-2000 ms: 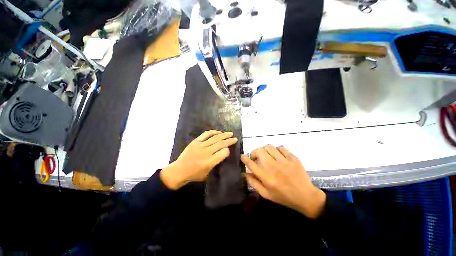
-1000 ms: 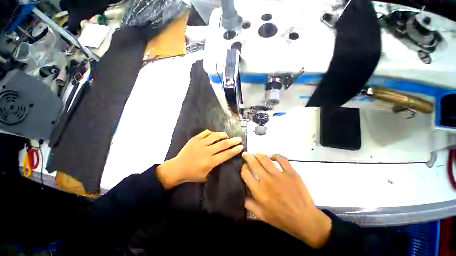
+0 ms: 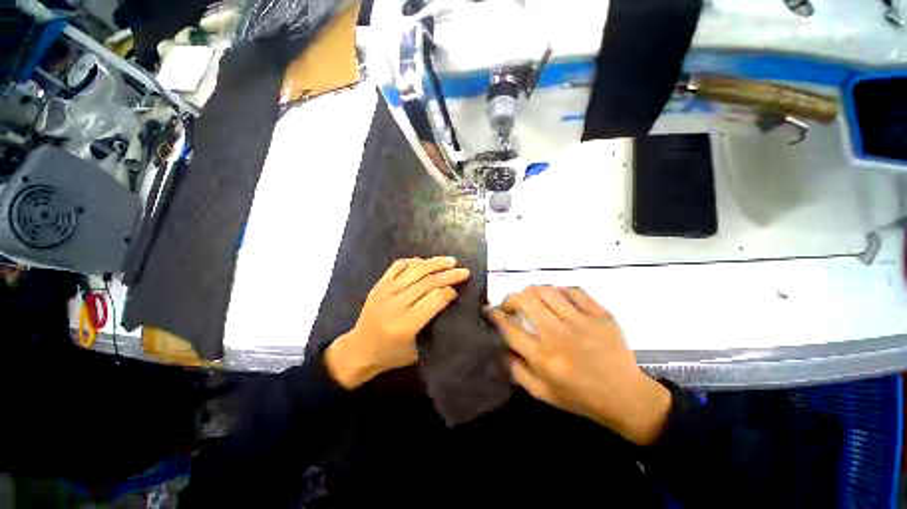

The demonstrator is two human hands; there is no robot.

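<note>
A dark charcoal fabric panel (image 3: 398,199) lies on the white machine table and runs up under the presser foot (image 3: 477,199). Its near end hangs over the table's front edge. My left hand (image 3: 403,313) lies on the fabric with fingers spread lightly, palm down, pressing on it. My right hand (image 3: 577,353) is at the fabric's right edge, with thumb and index fingertips at that edge; the fingertips seem to pinch it, though the grip is partly hidden. The sewing machine head (image 3: 557,94) stands above, with a bright spot of light on the cloth near the foot.
Another dark panel (image 3: 214,199) lies at left over brown card (image 3: 323,70). A grey vented box (image 3: 75,209) and orange-red scissors (image 3: 91,316) are at far left. A black phone (image 3: 674,185), hanging black strip (image 3: 644,65) and wooden-handled tool (image 3: 761,96) are at right. A blue crate (image 3: 870,437) is below.
The camera view has shifted. The near end of the fabric between my hands has swung slightly right and looks more bunched. Both hands stay at the fabric near the foot.
</note>
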